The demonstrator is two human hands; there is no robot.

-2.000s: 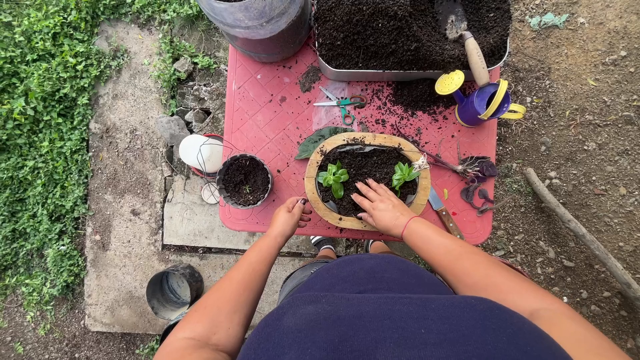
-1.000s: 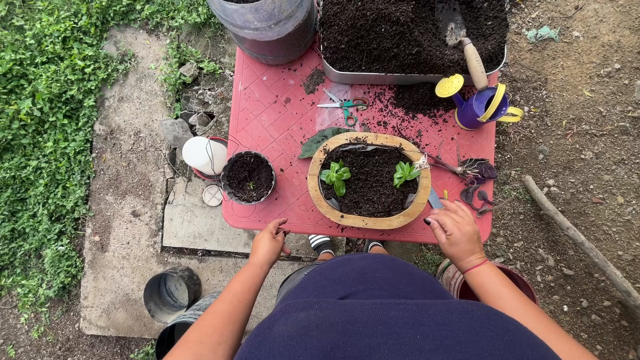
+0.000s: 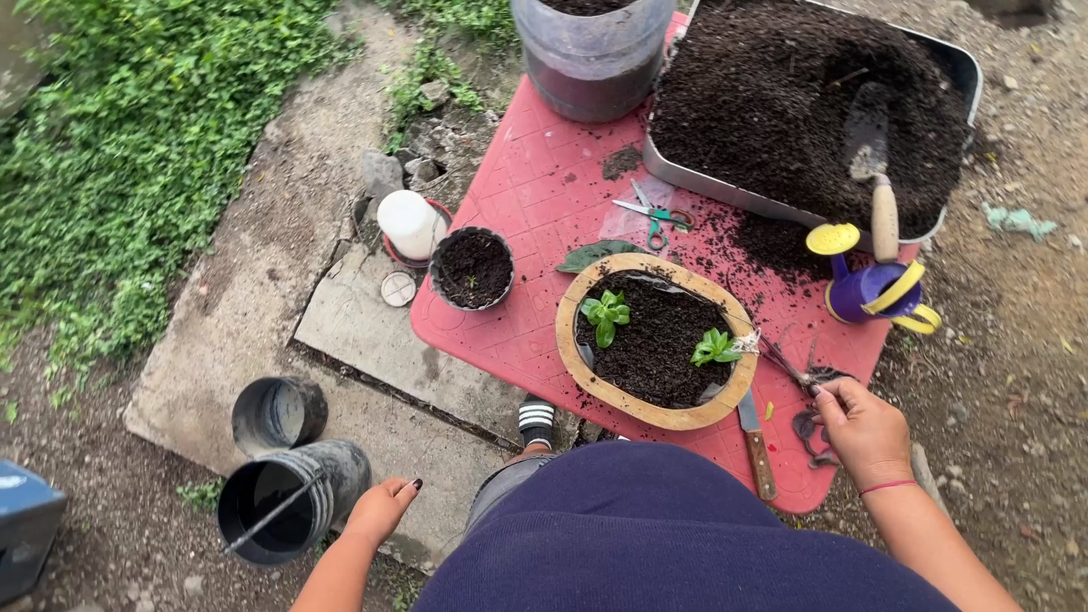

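My right hand [image 3: 860, 427] pinches the end of a dark-leaved plant cutting [image 3: 790, 365] at the right edge of the red plastic table [image 3: 510, 204]. My left hand [image 3: 382, 510] hangs off the table at the lower left, near a black bucket, holding nothing; its fingers are partly curled. Left of the cutting stands an oval wooden planter [image 3: 571, 340] of dark soil, with one small green plant [image 3: 605, 316] at its left end and another [image 3: 716, 347] at its right end. A knife with a wooden handle [image 3: 759, 463] lies beside the planter.
A metal tray of soil [image 3: 765, 110] holds a trowel [image 3: 884, 212]. Near it are a purple watering can [image 3: 871, 293], scissors [image 3: 654, 217] and a large plastic container [image 3: 591, 68]. A small pot [image 3: 473, 270] sits at the left table edge. Black buckets [image 3: 276, 416] are on the ground.
My right hand has left the soil in the planter, passed over the knife and taken hold of the dark cutting. My left hand has moved away from the table's edge. The view has turned.
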